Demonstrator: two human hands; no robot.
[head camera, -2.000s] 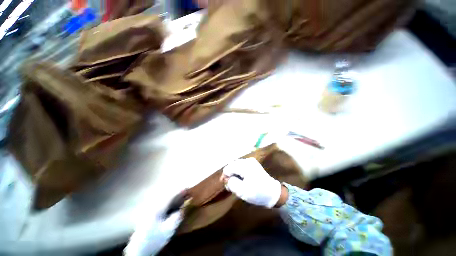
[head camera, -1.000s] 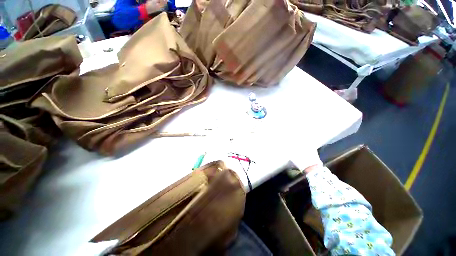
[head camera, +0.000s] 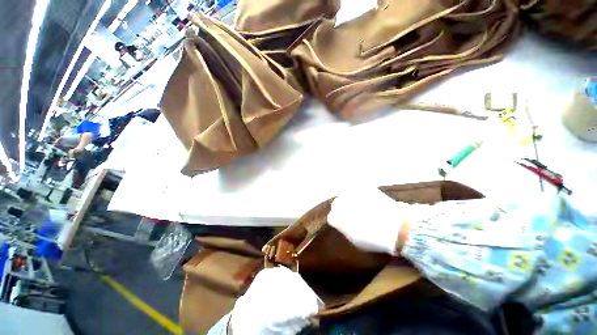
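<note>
An open-mouthed brown bag (head camera: 343, 262) lies at the table's front edge and over my lap. My left hand (head camera: 275, 304), in a white glove, holds the bag's near left end, just below a brown tab with gold-coloured metal fittings (head camera: 285, 252). My right hand (head camera: 366, 219), also in a white glove, is at the bag's upper rim, right of the fittings. The glove is overexposed and its fingertips are hard to make out.
Brown bags (head camera: 229, 105) are heaped at the back. A green-handled tool (head camera: 463, 154), a red-handled tool (head camera: 546, 174), a yellow tool (head camera: 507, 116), a small block (head camera: 501, 101), a wooden-handled tool (head camera: 438, 108) and a beige holder (head camera: 582, 114) lie right. A clear plastic bag (head camera: 171, 248) hangs left.
The view has swung left. My right hand has come back from beside the cardboard box to the bag. My left hand is now at the bag's end with the fittings.
</note>
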